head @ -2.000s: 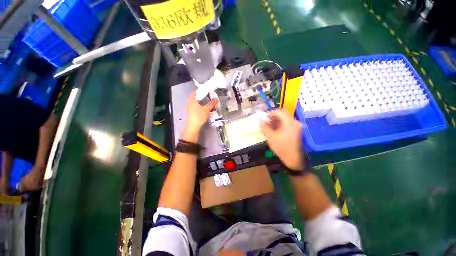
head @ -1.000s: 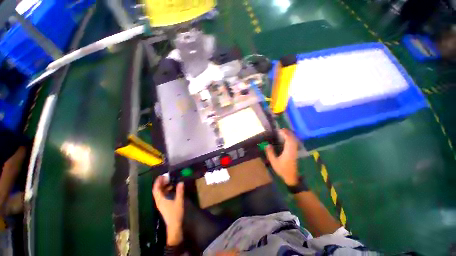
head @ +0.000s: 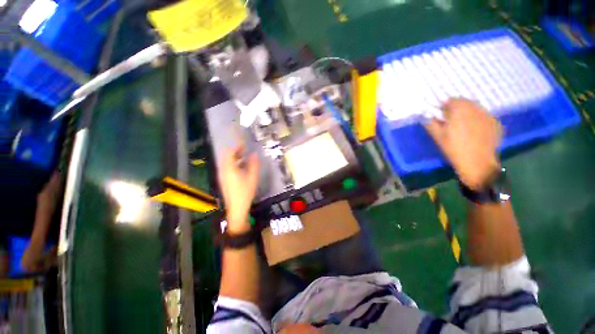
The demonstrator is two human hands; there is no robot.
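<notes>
My right hand (head: 466,140) is over the blue tray (head: 430,162), its fingertips at the front edge of the rows of white plastic parts (head: 470,72); blur hides whether it grips one. My left hand (head: 238,176) is over the left part of the machine bed (head: 225,130), fingers apart, with no part visible in it. The fixture (head: 267,134) sits on the bed beneath the grey welding head (head: 238,78), which has white wrap (head: 261,104) around its tip.
A red emergency stop (head: 298,205) and green button (head: 349,183) are on the front panel. White parts lie on the cardboard pad (head: 313,233). Yellow-black bars (head: 365,104) flank the bed. A green conveyor (head: 117,261) runs at left. Another person's arm (head: 42,222) shows at far left.
My left hand has moved from the panel's left end up over the bed. My right hand has left the panel's right end and reached the tray. The view has shifted.
</notes>
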